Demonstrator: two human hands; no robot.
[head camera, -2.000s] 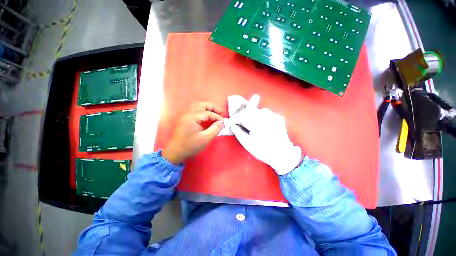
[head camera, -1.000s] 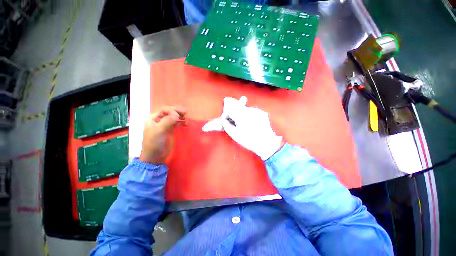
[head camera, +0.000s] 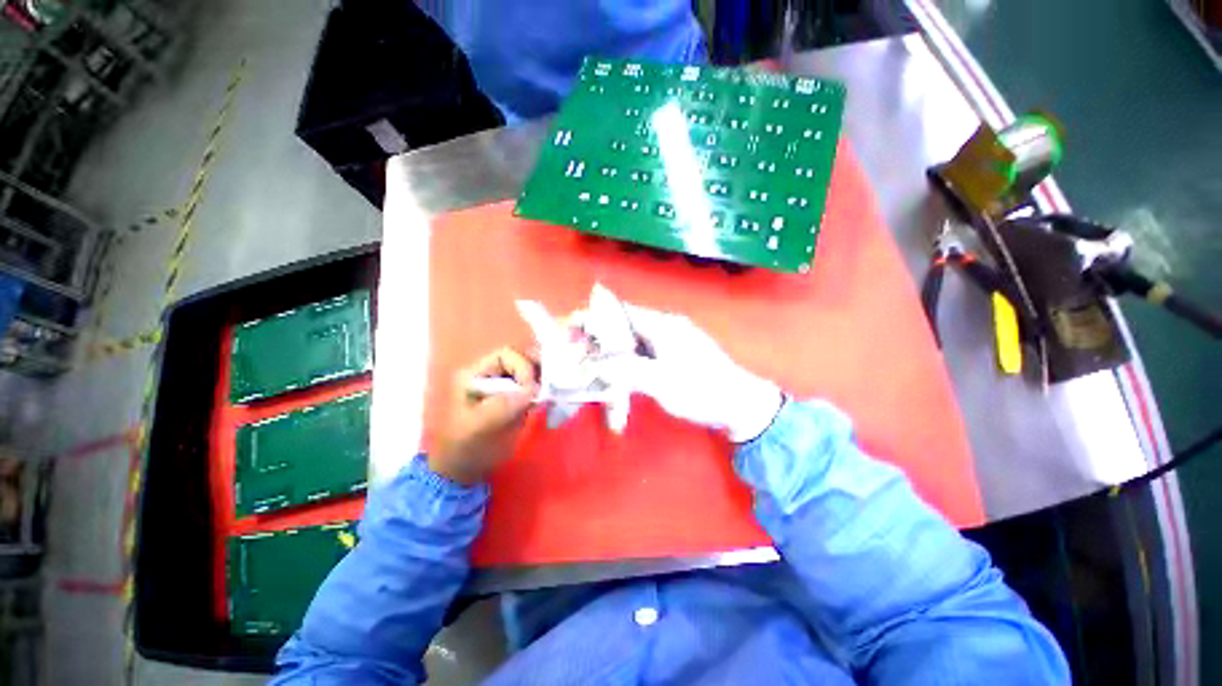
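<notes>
A crumpled white glove (head camera: 586, 359) is held spread between my two hands above the red mat (head camera: 590, 503). My left hand (head camera: 485, 409) is bare and grips the glove's left edge. My right hand (head camera: 697, 371) wears a white glove and grips the other side; its fingertips are partly hidden in the white fabric. A large green circuit board (head camera: 684, 168) lies beyond the hands, tilted, with dark components under its near edge.
At left, a black tray (head camera: 158, 536) holds three green boards (head camera: 302, 462). At right are cutters (head camera: 949, 255), a yellow-handled tool (head camera: 1006, 332), a dark iron stand (head camera: 1083, 328) and a solder spool (head camera: 1032, 150). A person's blue sleeve (head camera: 563, 54) is beyond the bench.
My left hand has moved back to the right and taken hold of the white glove, which is now spread open between both hands. The camera view has shifted.
</notes>
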